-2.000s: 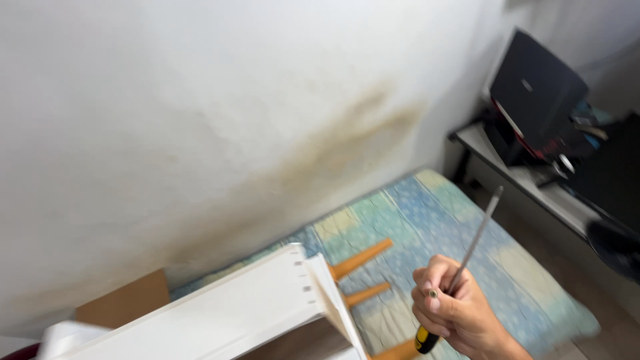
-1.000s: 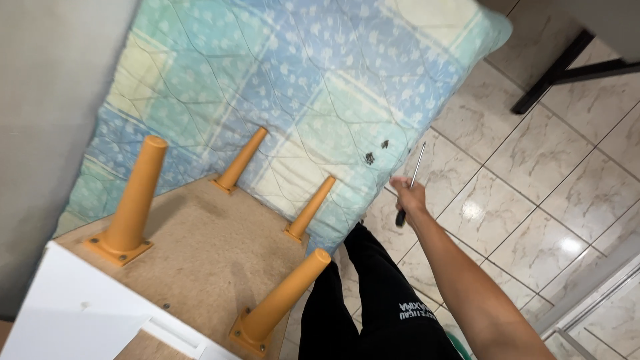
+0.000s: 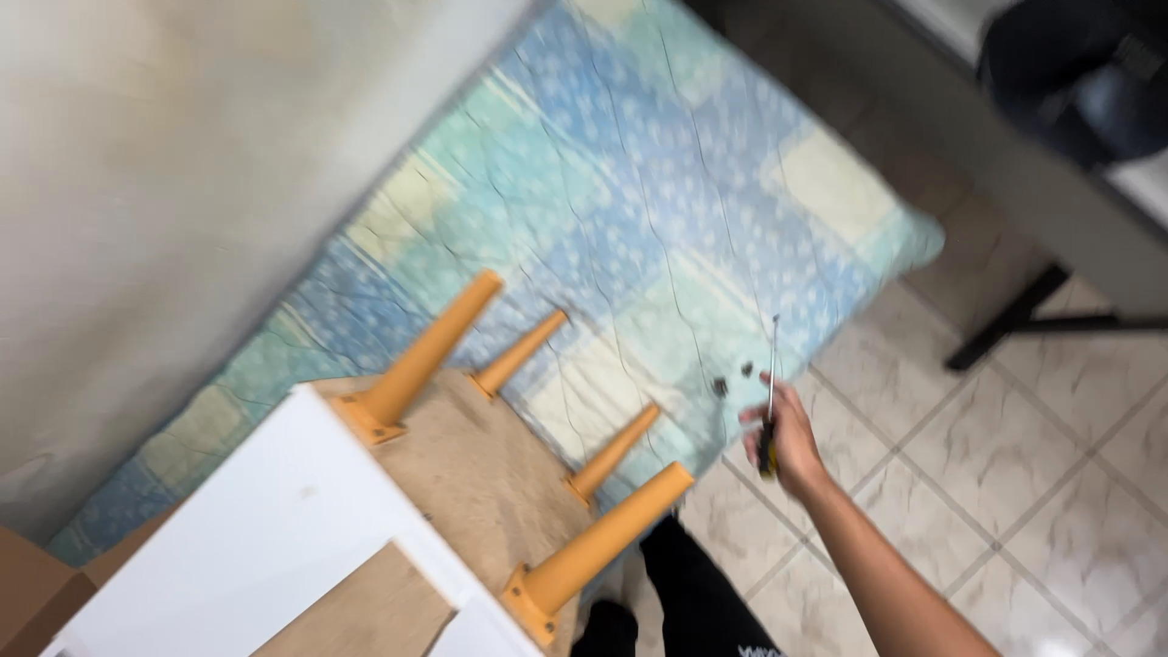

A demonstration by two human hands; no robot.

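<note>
My right hand (image 3: 787, 433) holds a screwdriver (image 3: 768, 438) with a black and yellow handle, its metal shaft pointing away from me. Two small heaps of dark screws (image 3: 720, 387) lie on the patchwork-patterned mattress (image 3: 639, 246), just left of that hand. At the lower left is a white cabinet (image 3: 237, 511) with a bare brown board underside (image 3: 474, 447). Several orange tapered legs (image 3: 607, 538) stick out from this board, each on a flanged base. My left hand is out of view.
A stained wall (image 3: 182, 182) runs along the mattress's left side. A cardboard box (image 3: 36, 584) is at the lower left. A desk with a black metal leg (image 3: 1008, 319) stands at right over the tiled floor (image 3: 985, 465). My legs in black trousers (image 3: 698, 593) are below.
The view has swung down from the wall to the mattress, then turned somewhat. The screwdriver remains in my right hand, which is at the mattress edge beside the dark heaps.
</note>
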